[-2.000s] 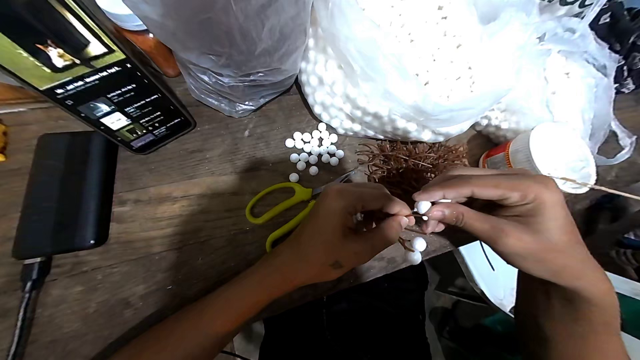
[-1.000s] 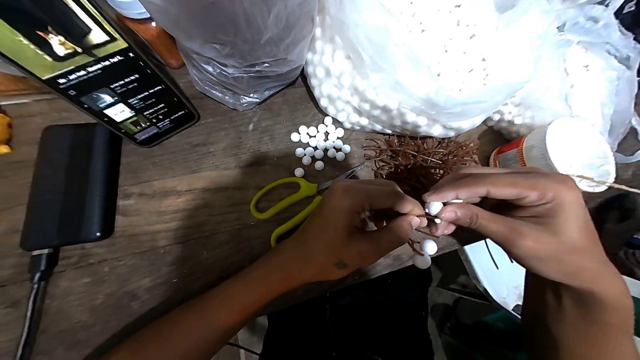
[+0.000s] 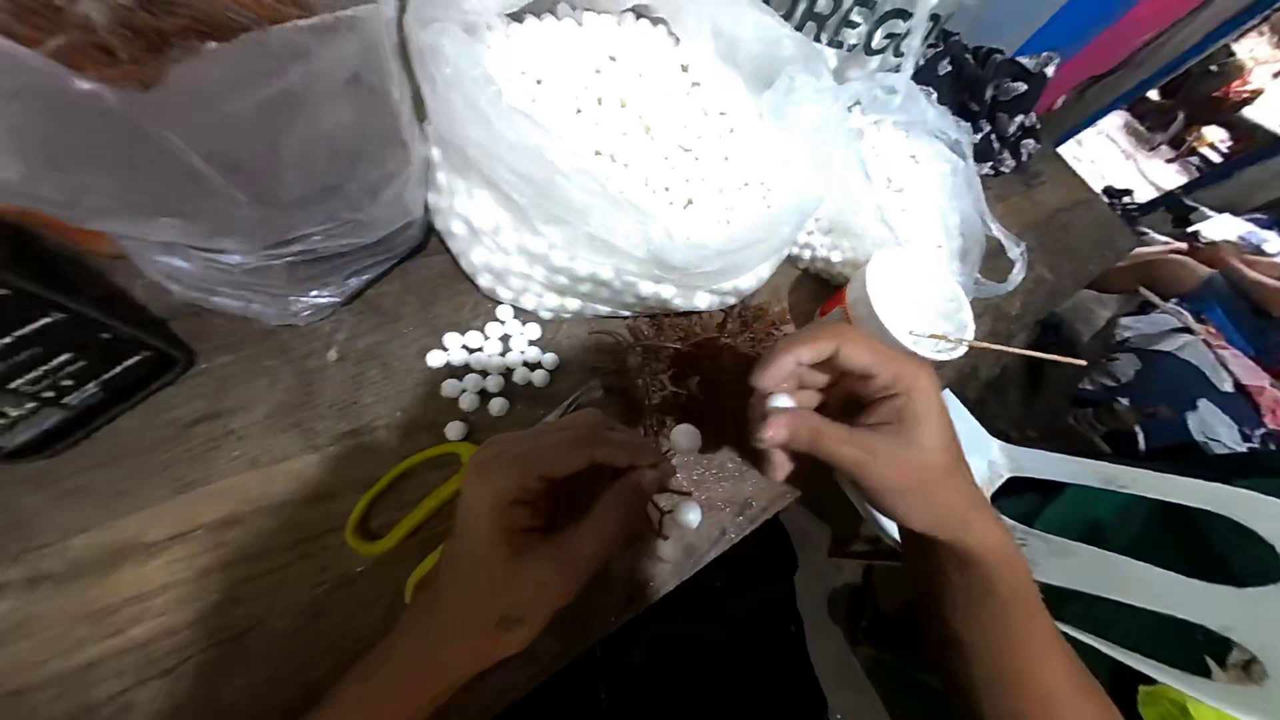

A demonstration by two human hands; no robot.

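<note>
My left hand (image 3: 560,510) pinches a thin brown twig-like stem (image 3: 662,508) with white balls on it, one (image 3: 685,438) above and another (image 3: 687,514) below. To its right, my right hand (image 3: 860,420) holds a single small white ball (image 3: 780,401) between thumb and fingers, apart from the stem. Behind the hands lies a pile of brown wiry stems (image 3: 665,365). Loose white balls (image 3: 494,364) lie in a group on the wooden table. Yellow-handled scissors (image 3: 412,515) lie beside my left hand, partly hidden by it.
A large clear plastic bag of white balls (image 3: 600,250) stands behind, with a smaller bag (image 3: 900,190) at its right. A white tub (image 3: 920,300) has a thin stick (image 3: 1000,349) across it. A phone (image 3: 80,350) is at left, a white plastic chair (image 3: 1130,510) at right. Another person sits beyond.
My right hand has moved right, away from my left hand; they were together at the stem before. The view has shifted to the right.
</note>
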